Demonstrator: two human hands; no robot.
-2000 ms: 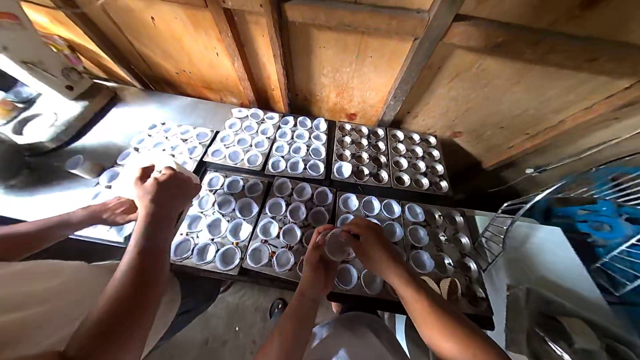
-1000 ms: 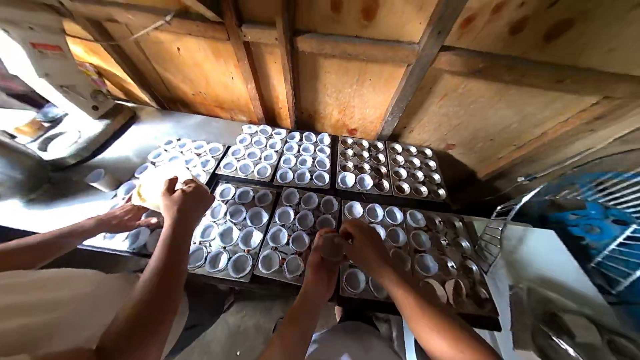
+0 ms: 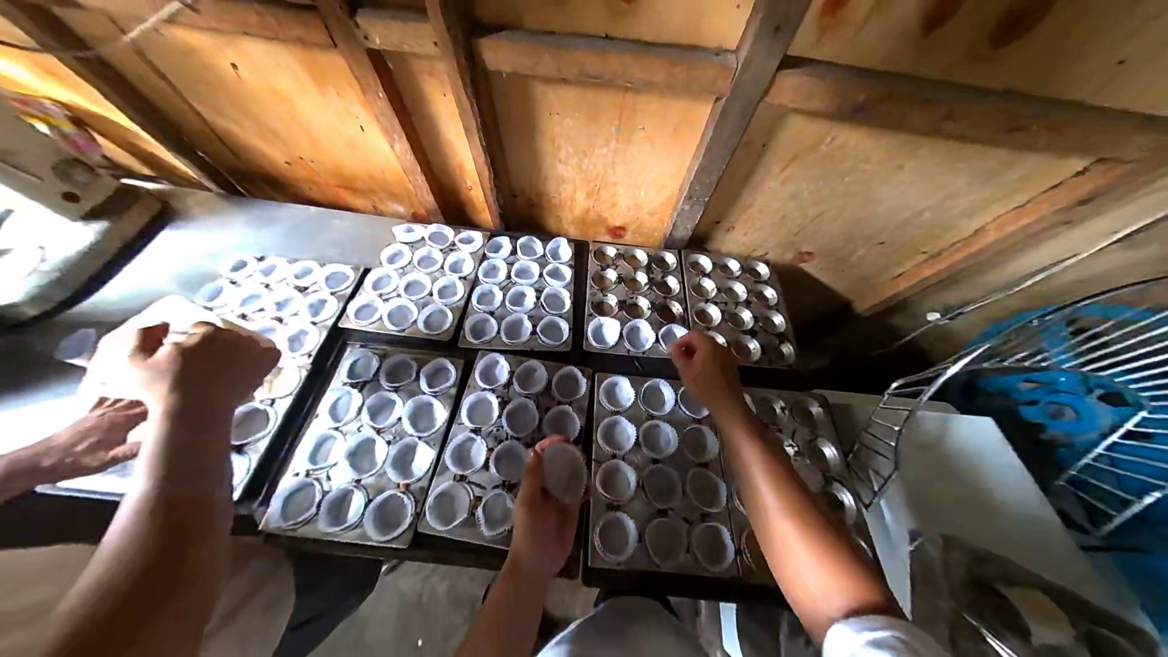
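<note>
My left hand [image 3: 545, 520] holds a stack of white paper baking cups [image 3: 565, 472] over the near edge of the muffin pans. My right hand [image 3: 707, 365] reaches to the back muffin pan [image 3: 636, 285], its fingers at a white paper cup [image 3: 672, 336] in that pan's front row. Three cups line this front row; the wells behind them are bare metal. Just right stands another muffin pan [image 3: 737, 306] with bare wells. Below my right forearm, a near pan [image 3: 639, 461] has white cups in its wells, and the pan beside it [image 3: 808, 438] shows bare wells.
At the left, a co-worker's hands [image 3: 205, 365] work over a white sheet or bag [image 3: 137, 347] above a lined pan. Several lined pans [image 3: 365, 438] cover the middle. A wire rack [image 3: 922, 411] and blue fan-like object [image 3: 1063, 406] stand right; a wooden wall [image 3: 593, 137] rises behind.
My right hand has moved from beside my left hand to the back pan. A third paper cup now shows in its front row, at my fingertips.
</note>
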